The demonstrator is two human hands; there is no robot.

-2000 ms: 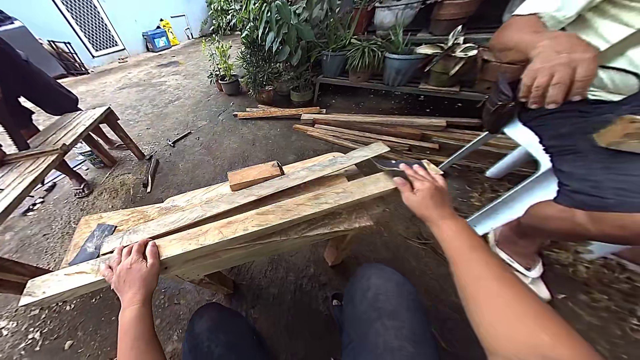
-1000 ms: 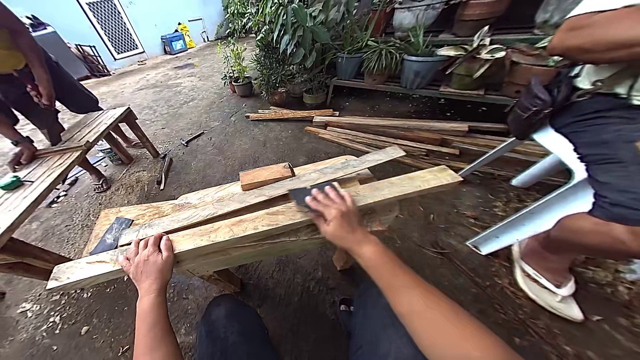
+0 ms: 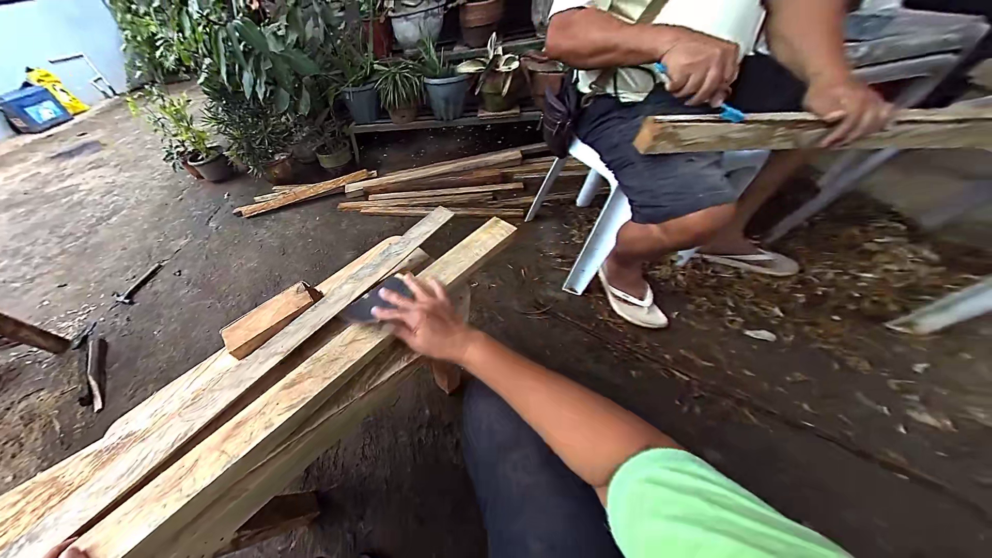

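Observation:
My right hand [image 3: 425,316] is blurred and holds a dark sheet of sandpaper [image 3: 377,299] against the top of a squared wooden beam [image 3: 310,387], close to its far end. Only the fingertips of my left hand [image 3: 66,550] show at the bottom left edge, touching the near part of that beam. A thinner wooden board [image 3: 256,372] lies alongside the beam, on its left. Left of this board rests a short wooden block [image 3: 270,318]. Both long pieces lie on a rough wooden bench, mostly hidden beneath them.
A seated person at the right holds a wooden beam [image 3: 775,133] and a blue-ended tool. Behind are loose timber strips [image 3: 442,190] on the ground and potted plants [image 3: 446,93] on a rack. A hammer [image 3: 139,284] and a dark stick-like piece [image 3: 95,373] lie on the ground at left.
The view has swung right, leaving my left hand mostly out of frame. My right hand, on the beam's far end two seconds ago without visible sandpaper, now has the dark sheet on the beam.

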